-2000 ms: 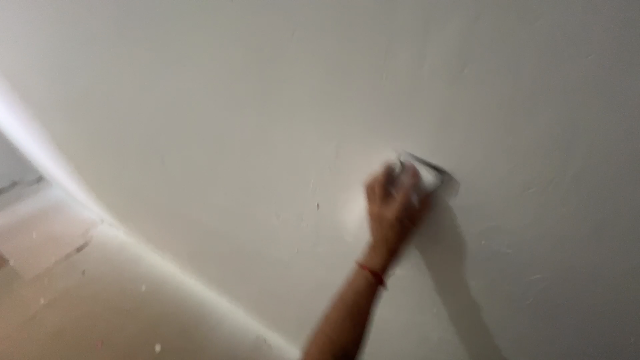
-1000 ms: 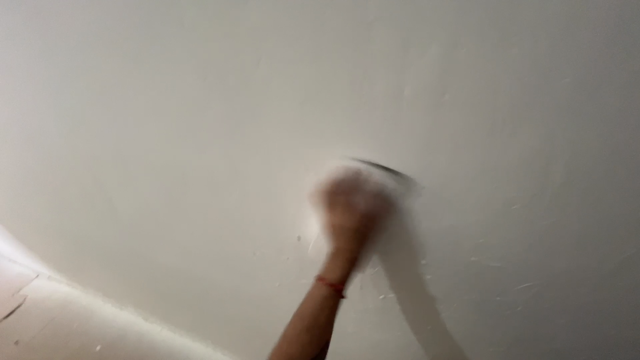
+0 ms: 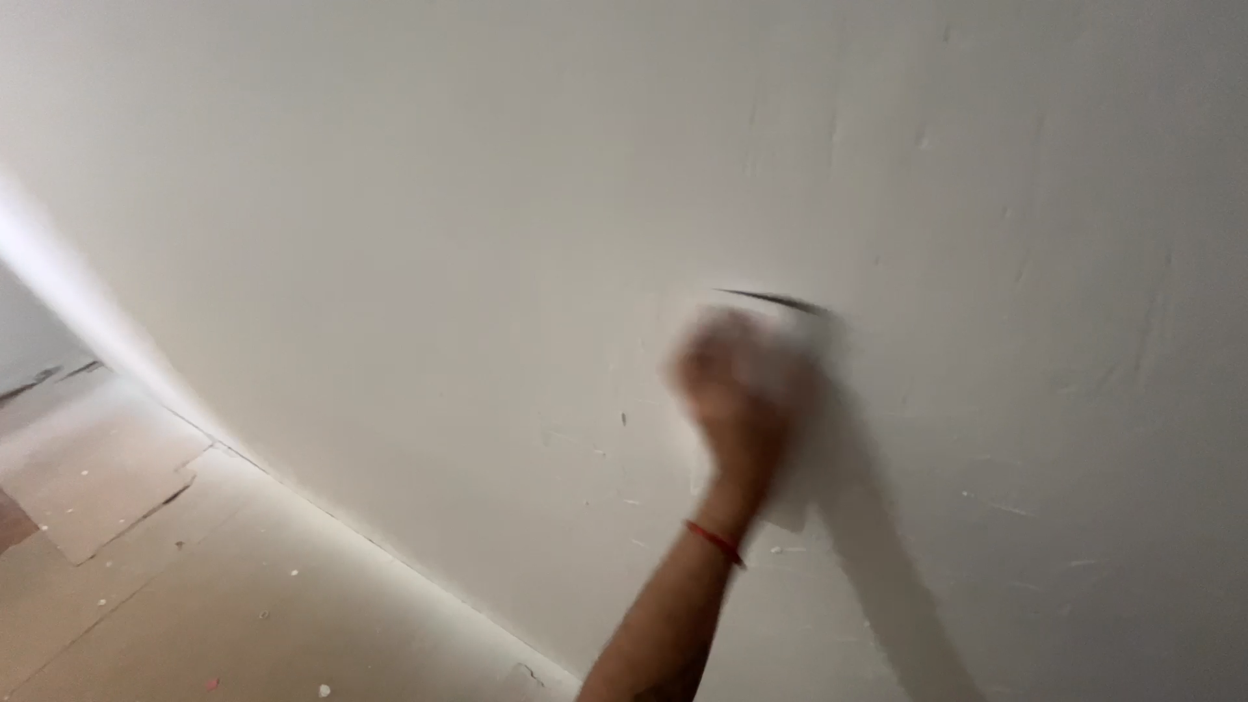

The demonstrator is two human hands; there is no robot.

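Observation:
My right hand (image 3: 746, 375), with a red cord around the wrist, is against the pale wall (image 3: 439, 273). Motion blurs its fingers, which are closed on a thin flat object (image 3: 775, 300). A dark edge of this object shows just above the knuckles; the rest is covered or blurred, so its kind cannot be told. Small nicks and light scratches mark the wall around the hand. My left hand is out of view.
Along the lower left, the wall meets a floor covered with brownish sheets (image 3: 117, 497), dotted with pale specks and crumbs. A bright strip of light lies on the wall at the far left. The arm's shadow falls to the right.
The right hand stays on the wall with the flat object and is blurred in every frame. The view has shifted, with more floor showing than one second ago.

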